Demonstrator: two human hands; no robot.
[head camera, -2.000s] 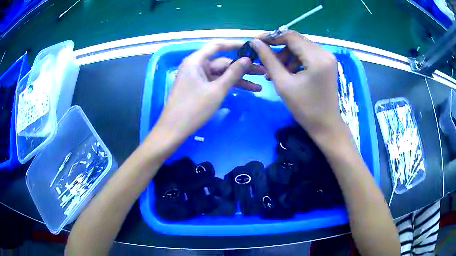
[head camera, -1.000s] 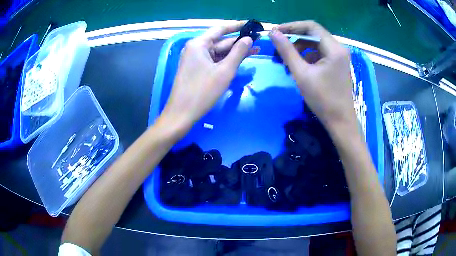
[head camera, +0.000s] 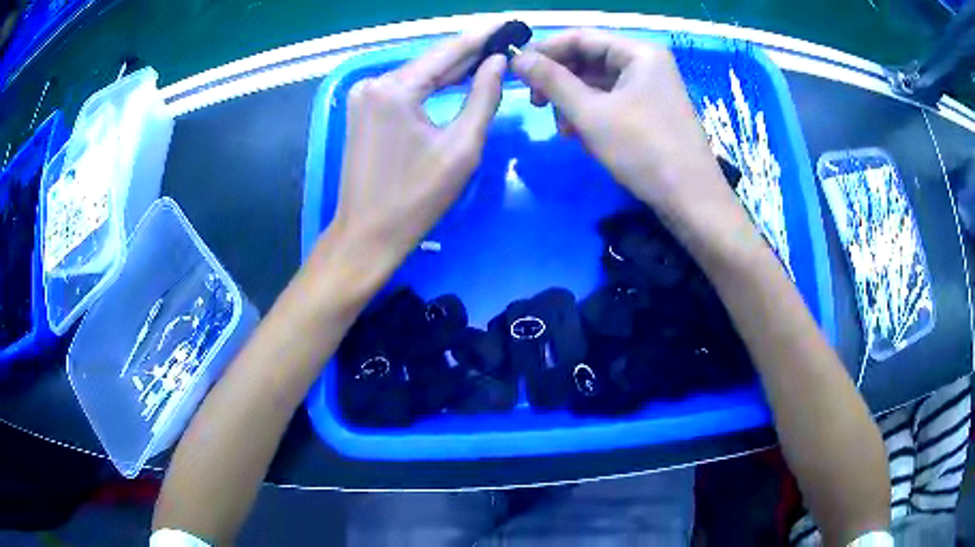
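A small black housing (head camera: 509, 37) is held at the fingertips of my left hand (head camera: 412, 150), above the far rim of the large blue tray (head camera: 513, 440). My right hand (head camera: 615, 112) is bare and pinches a short pale stick part (head camera: 514, 50) against the housing; most of the stick is hidden by the fingers. Many black housings (head camera: 545, 337) lie piled at the tray's near side. Pale sticks (head camera: 748, 160) lie at its right side, partly behind my right hand. A tiny white scrap (head camera: 430, 246) lies on the tray floor.
An open clear box (head camera: 150, 353) with sparse pale sticks is at left, with a second clear box (head camera: 80, 219) and a blue bin (head camera: 21, 321) beyond. A small clear tray (head camera: 882, 256) of sticks is at right. A green belt with a pale edge runs behind. Striped clothing shows at lower right.
The long pale stick that stuck out beyond my right hand is no longer visible. Both hands have moved slightly left and up in view, and the fingertips now meet at the housing.
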